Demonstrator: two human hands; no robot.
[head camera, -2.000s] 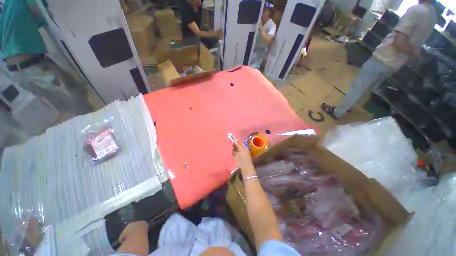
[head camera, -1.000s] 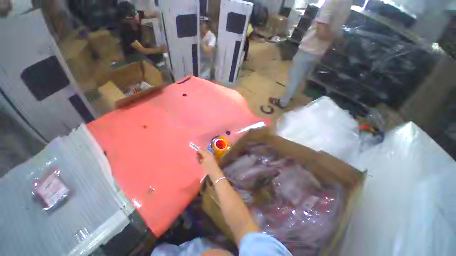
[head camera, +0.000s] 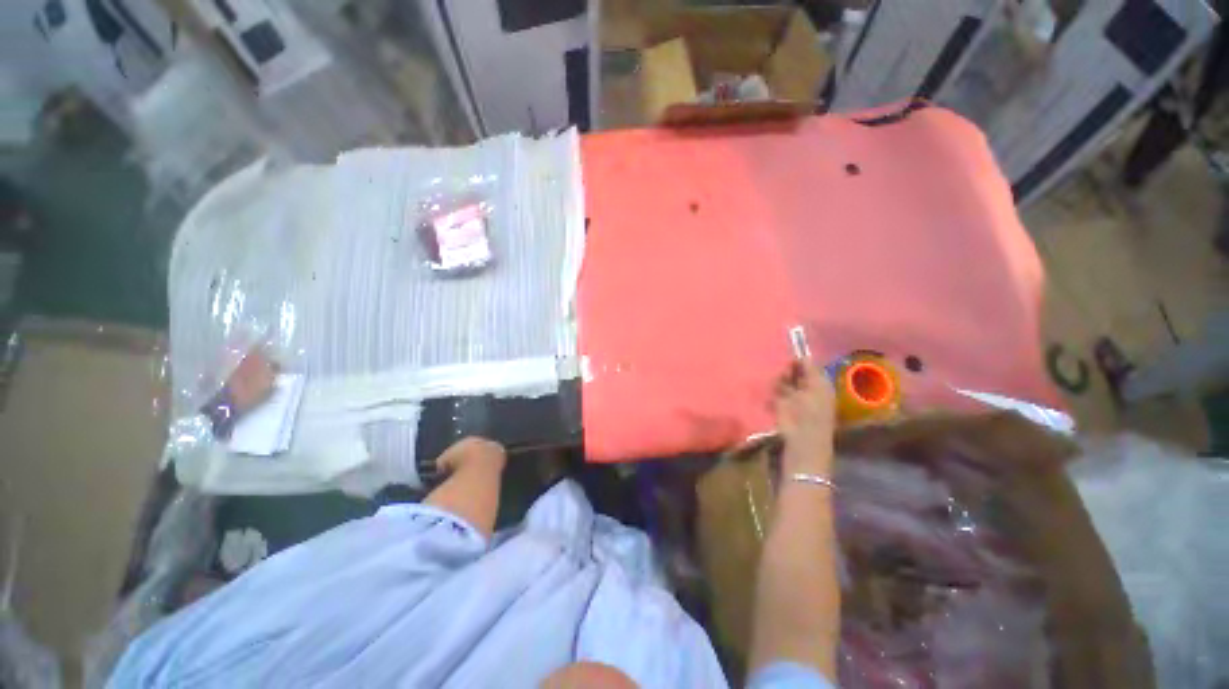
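Observation:
My right hand [head camera: 805, 399] holds a small white label [head camera: 798, 342] at its fingertips, above the coral-red sheet [head camera: 687, 296]. A roll of orange-yellow tape [head camera: 869, 386] with a blue part lies just right of it. My left hand [head camera: 470, 459] is at the near edge of a black flat block [head camera: 501, 420]; its fingers are blurred and I cannot tell whether they grip it. A bagged accessory pack [head camera: 461, 240] lies on the white ribbed stack [head camera: 351, 310]. A second reddish-brown pack [head camera: 248, 382] lies at the stack's left, partly over a white slip [head camera: 268, 419].
An open carton of shiny purple-pink bags [head camera: 943, 565] stands at the near right, under my right forearm. A small open carton [head camera: 735, 108] is at the table's far edge. Tall white cartons [head camera: 526, 81] stand behind. Clear plastic [head camera: 1173, 525] lies at far right.
The view has swung left, so the white stack, the second pack, the slip and my left hand now show fully. My right hand still holds the label beside the tape.

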